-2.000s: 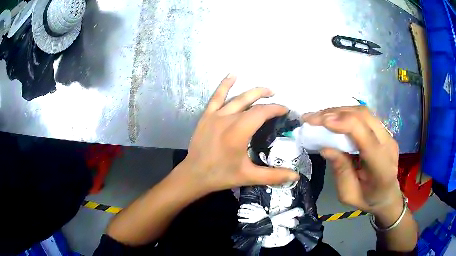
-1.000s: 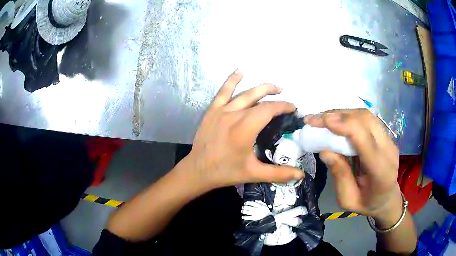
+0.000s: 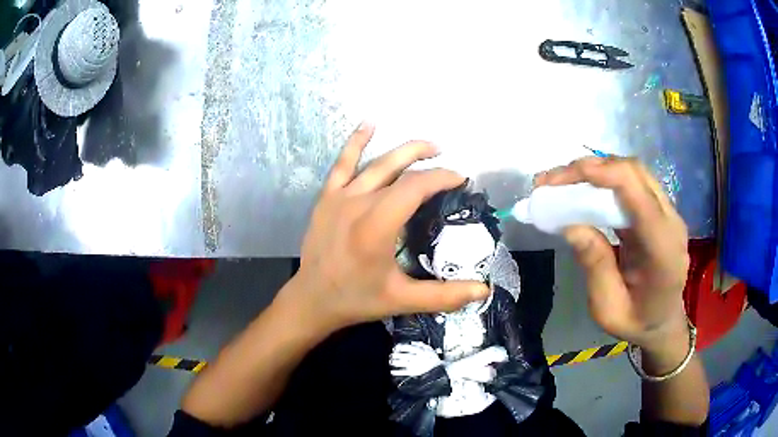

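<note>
The figure bust [image 3: 465, 337], with white face, crossed white arms and open black coat, is upright at the table's front edge. My left hand [image 3: 367, 235] grips its head, thumb across the lower face and fingers at the black spiky hair [image 3: 452, 205]. My right hand [image 3: 627, 247] holds a white glue bottle [image 3: 571, 207] on its side. The bottle's thin green tip points left and is just beside the hair at the head's right side. Whether the tip touches the hair cannot be told. A grey round part [image 3: 505, 269] shows behind the figure's shoulder.
Black snips [image 3: 584, 55], a yellow knife [image 3: 685, 103] and a thin blue-ended applicator [image 3: 597, 153] lie on the metal table [image 3: 281, 171]. A grey straw hat [image 3: 78, 58] and black coat part [image 3: 38, 141] are at left. A blue bin [image 3: 755, 154] and brown cardboard [image 3: 706, 64] are at right.
The glue bottle has moved off the top of the forehead to the right, and its tip now shows. The left hand keeps its hold on the head. The whole view has shifted slightly.
</note>
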